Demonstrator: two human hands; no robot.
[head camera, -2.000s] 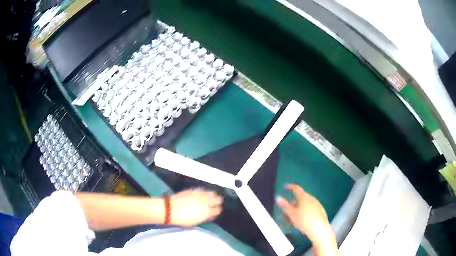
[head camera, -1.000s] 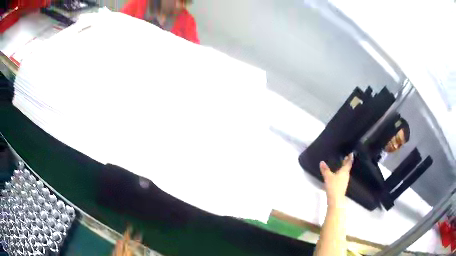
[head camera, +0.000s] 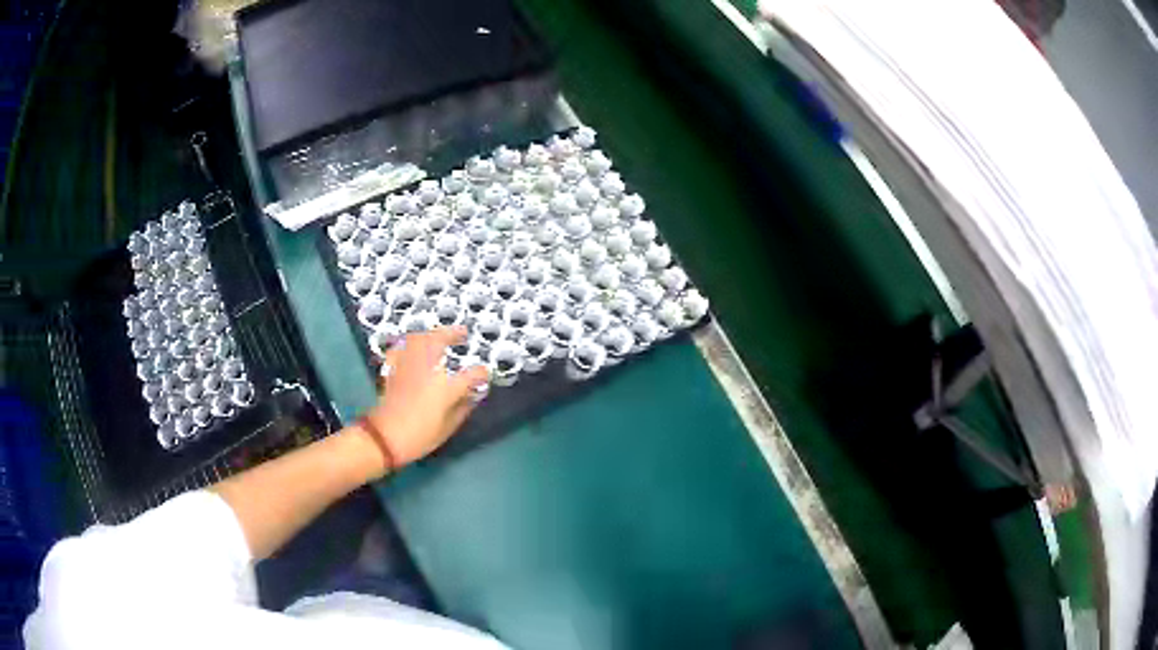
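The hub tray (head camera: 508, 409) is a black pad on the green bench, holding dense rows of small silver-white round hubs (head camera: 533, 260). My left hand (head camera: 425, 391) reaches over the near-left corner of the rows, fingers bent down among the hubs there. The fingertips touch or nearly touch hubs; whether a hub is gripped cannot be told. A red band is on the wrist. My right hand is not in view.
A black lidded box (head camera: 394, 64) is behind the hub tray. A second group of hubs (head camera: 184, 324) sits in a black wire rack at left. A dark green channel (head camera: 762, 279) runs along the right, below a pile of white sheets (head camera: 1003, 191).
The view has swung from the upper shelf back to the bench. The right hand, earlier at the black jigs on the shelf, has left the picture. My left hand is now at the hubs.
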